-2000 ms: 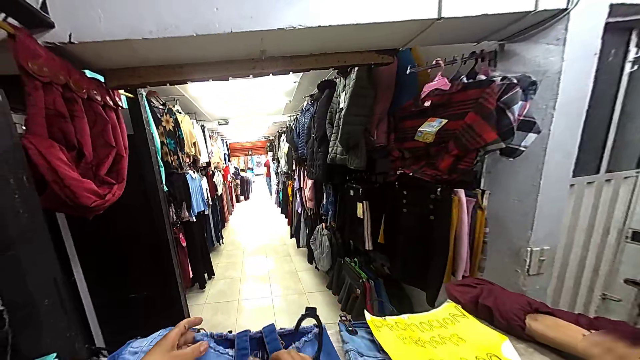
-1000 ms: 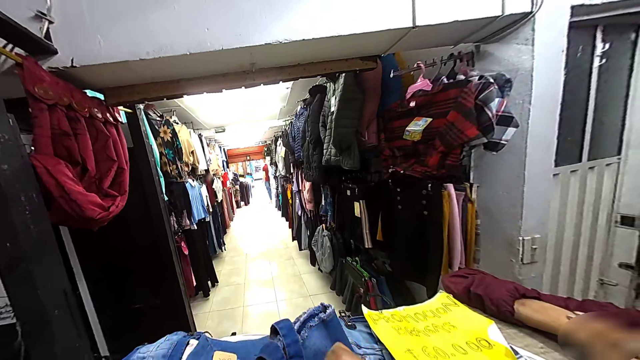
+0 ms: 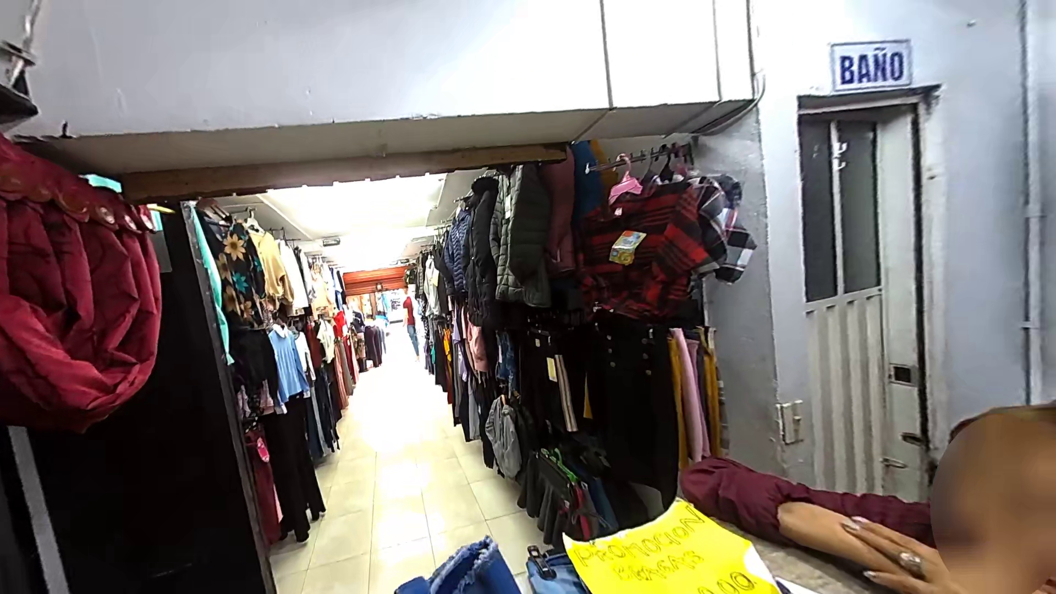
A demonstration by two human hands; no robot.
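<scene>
Neither of my hands shows in the head view. At the bottom edge lies a piece of blue denim with a frayed edge (image 3: 470, 569). Just right of it, a dark clip hanger (image 3: 540, 563) sits on another blue denim garment (image 3: 559, 577). A yellow handwritten sign (image 3: 668, 553) lies beside these, over the grey counter (image 3: 771, 540). Whether my hands touch the denim is hidden below the frame.
Another person's maroon sleeve (image 3: 742, 487) and ringed hand (image 3: 891, 553) rest on the counter at right. Racks of clothes flank a tiled aisle (image 3: 396, 495). A maroon garment (image 3: 74, 305) hangs close at left. A metal door (image 3: 858, 363) stands at right.
Both my hands were at the denim two seconds ago and are now out of view. Less denim shows at the bottom edge. The view has shifted right and up.
</scene>
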